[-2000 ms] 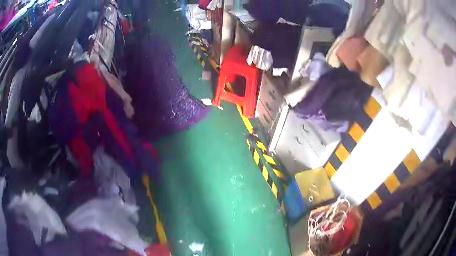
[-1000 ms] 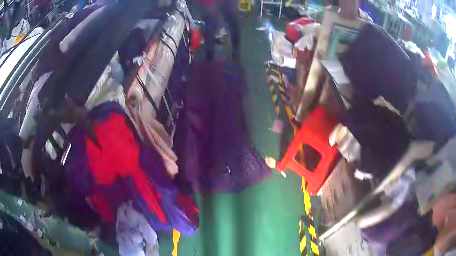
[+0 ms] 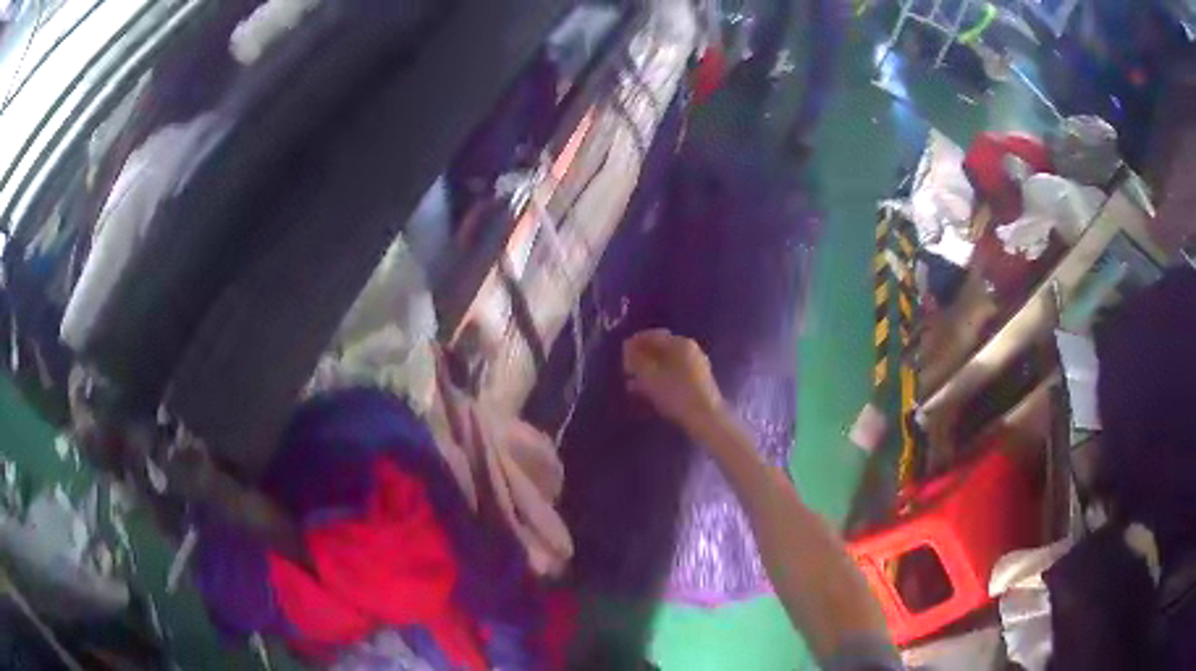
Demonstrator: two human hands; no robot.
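Note:
My right hand [image 3: 672, 374] reaches in from the lower right on a bare forearm. It is slightly blurred, with the fingers curled in, and nothing shows in it. It is over the dark purple cloth, which has a glittery lower part [image 3: 735, 511] above the green floor; I cannot tell if they touch. To its left lie a long pale wrapped roll [image 3: 597, 216] with dark bands and a hanging pinkish cloth end [image 3: 505, 465]. A red and purple-blue cloth heap [image 3: 394, 551] is at the lower left. My left hand is not in view.
Long dark fabric rolls [image 3: 354, 171] lie at the upper left, beside silvery bars [image 3: 66, 92]. A red plastic stool [image 3: 951, 551] is at the lower right, next to dark cloth [image 3: 1154, 406]. Yellow-black tape [image 3: 905, 341] edges the green floor [image 3: 839, 328].
My right hand and forearm have come into view. The view has turned left and closer to the rolls, so the stool and purple cloth sit further right. The dark figure at the top centre is no longer clear.

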